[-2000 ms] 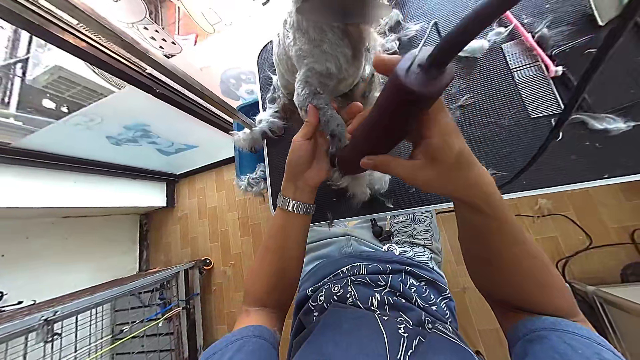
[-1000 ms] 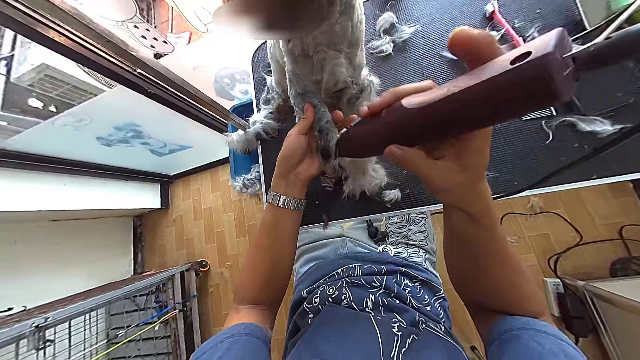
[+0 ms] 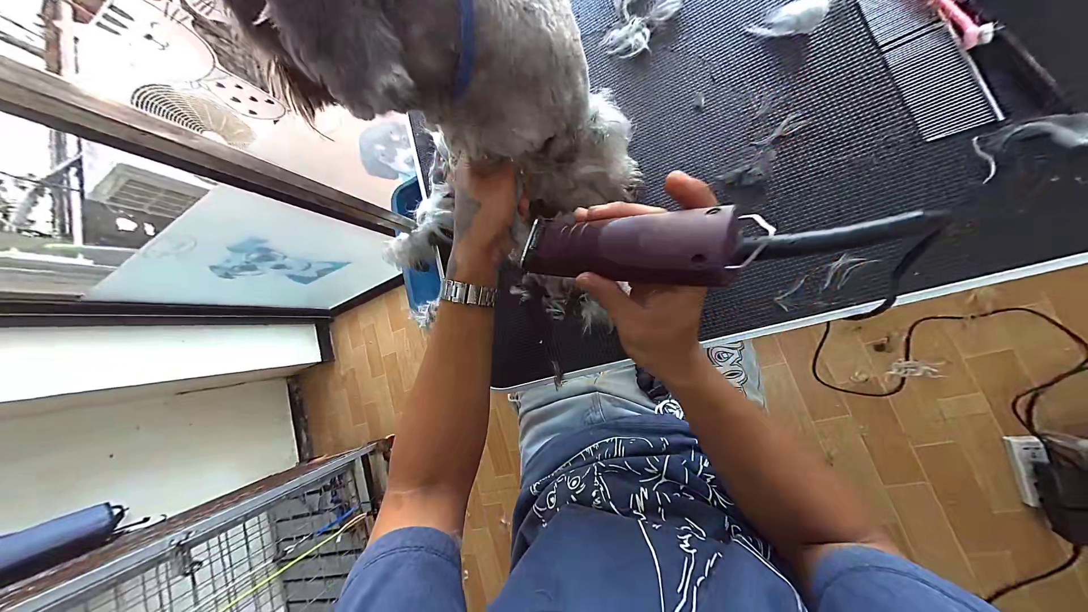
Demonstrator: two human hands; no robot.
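Observation:
A grey dog (image 3: 518, 76) with a blue collar stands on the black grooming table (image 3: 705, 93). My left hand (image 3: 486, 212), with a metal watch band at the wrist, reaches up against the dog's front; its fingers are largely hidden by fur, so its hold cannot be told. In my right hand (image 3: 654, 289) lies a dark purple corded electric clipper (image 3: 637, 246), gripped around its body. The clipper's blade end points left and is close beside my left hand and the dog's leg fur. Its cord runs off to the right.
Cut fur tufts (image 3: 633, 30) and a pink-handled tool (image 3: 965, 21) lie on the table. Black cables (image 3: 901, 365) and a power strip (image 3: 1024, 467) are on the floor at right. A blue bin (image 3: 418, 285) stands past the table's left edge, and a wire cage (image 3: 246, 544) lower left.
The dog's head and body have shifted toward me and to the left. My left hand, earlier around a front paw, now reaches farther under the dog. The clipper has turned nearly level.

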